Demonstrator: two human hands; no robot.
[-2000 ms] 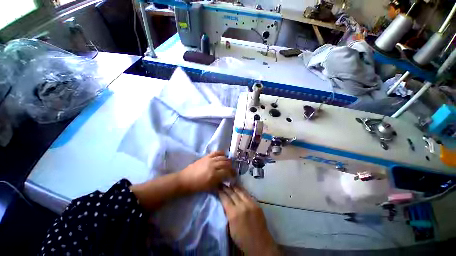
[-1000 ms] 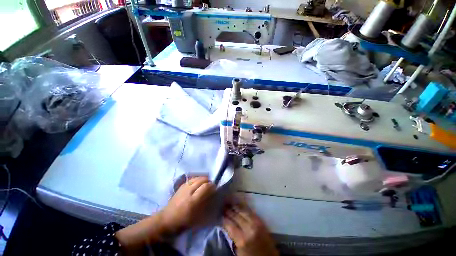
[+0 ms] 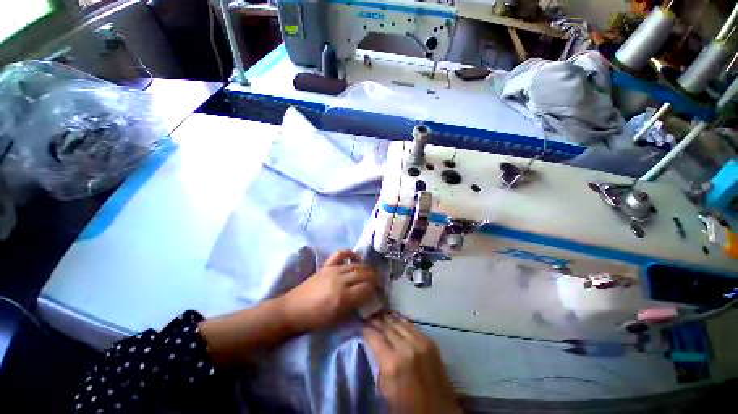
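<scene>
A pale grey-blue garment piece (image 3: 271, 214) lies spread left of the needle and hangs over the table's front edge. The white sewing machine head (image 3: 494, 283) stands right of it, with the presser foot area hidden behind metal parts. My left hand (image 3: 336, 291) pinches the cloth edge just in front of the needle area. My right hand (image 3: 409, 356) is close beside it, fingertips on the same cloth edge near the left fingertips. The cloth under both palms is hidden.
Crumpled clear plastic bags (image 3: 81, 133) lie on the dark table at left. A second machine (image 3: 372, 40) stands behind, with heaped grey cloth (image 3: 562, 97) at its right. Thread cones (image 3: 645, 40) stand at top right. A pink block (image 3: 657, 314) and a blue tool tray (image 3: 688, 352) are at right.
Since one second ago, both hands have moved with the cloth edge towards the needle area. The cloth edge that stood raised by the needle is now lower. The camera view has shifted.
</scene>
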